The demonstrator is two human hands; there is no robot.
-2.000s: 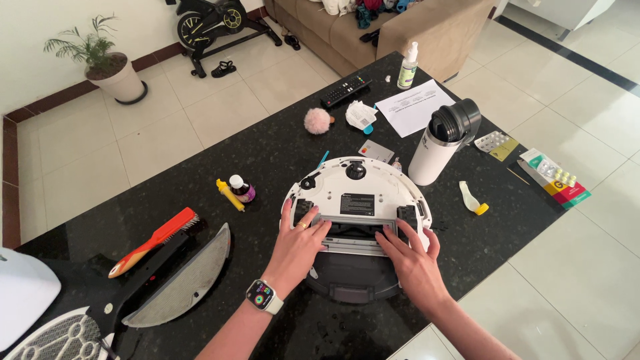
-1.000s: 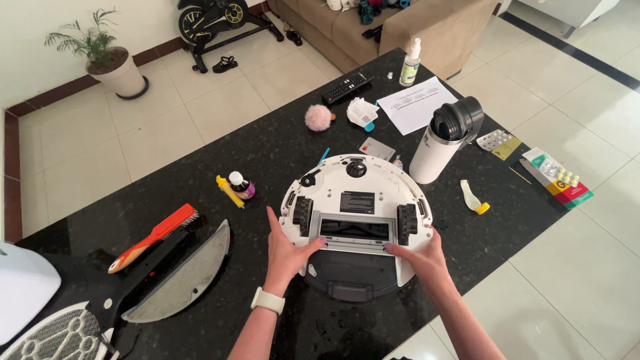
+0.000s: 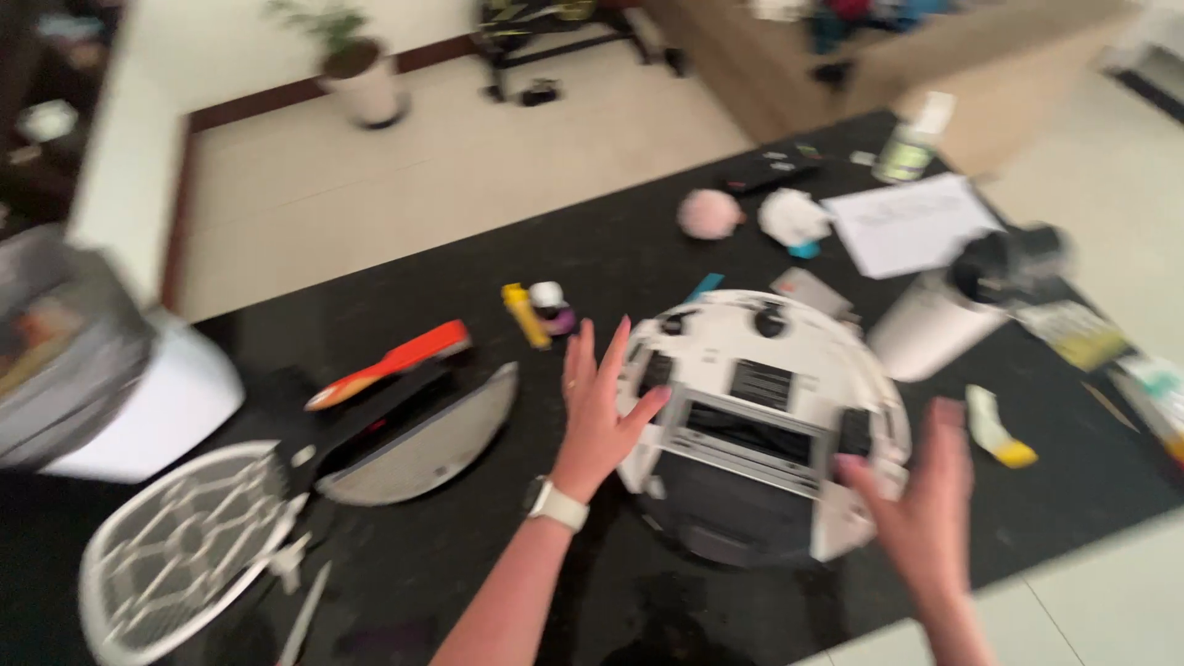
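A white robot vacuum cleaner (image 3: 786, 370) lies upside down on the black stone table, its wheels and the brush slot facing up. My left hand (image 3: 601, 416) has its fingers spread at the vacuum's left edge, a pale watch strap on that wrist. At the right edge my right hand (image 3: 925, 499) is open and blurred, thumb near the right wheel. Whether either hand touches the shell, I cannot tell. Left of the vacuum lie a half-moon grey mop pad plate (image 3: 430, 449) and an orange-handled brush (image 3: 398, 363).
A white bottle with a black lid (image 3: 934, 324) leans into view right of the vacuum. Behind are paper (image 3: 911, 222), a pink pompom (image 3: 709, 215) and a spray bottle (image 3: 911, 148). A lined bin (image 3: 148, 407) and a white mesh racket-like object (image 3: 185, 546) stand at left.
My hands have come away from the brush slot area and spread apart at the vacuum's sides. The view has swung left, bringing the bin into sight.
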